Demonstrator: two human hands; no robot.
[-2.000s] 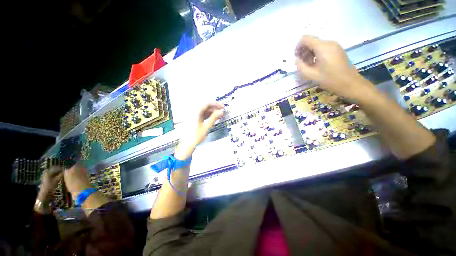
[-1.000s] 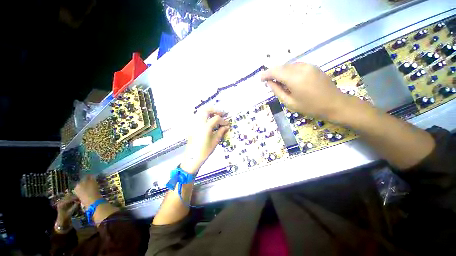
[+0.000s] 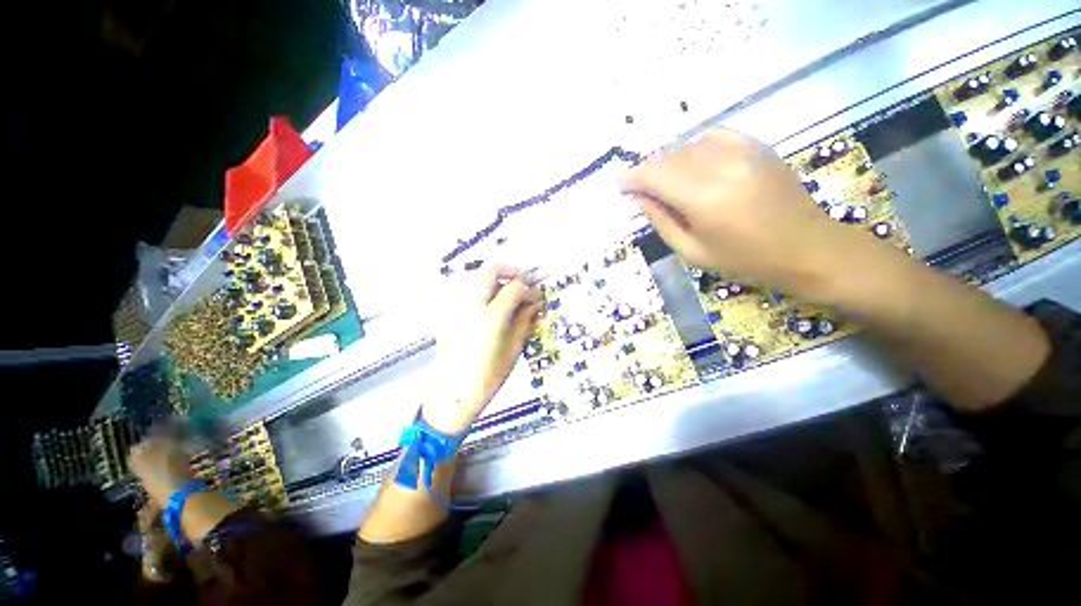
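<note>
My right hand is over the rail, its fingertips close together at the right end of a row of dark components on the white table; I cannot tell if it pinches one. My left hand, with a blue wrist strap, has its fingers curled at the left edge of a circuit board panel; what its fingertips hold is too small to tell. Another circuit board panel lies partly under my right hand and forearm.
Another circuit board panel lies at the right. To the left are stacked board panels, gold-brown components on a green mat, a red bin and a blue bin. Another person's hand works at far left.
My right hand has moved left and down from beyond the row's end to its right end. My left hand has moved down to the panel's left edge. The view has shifted.
</note>
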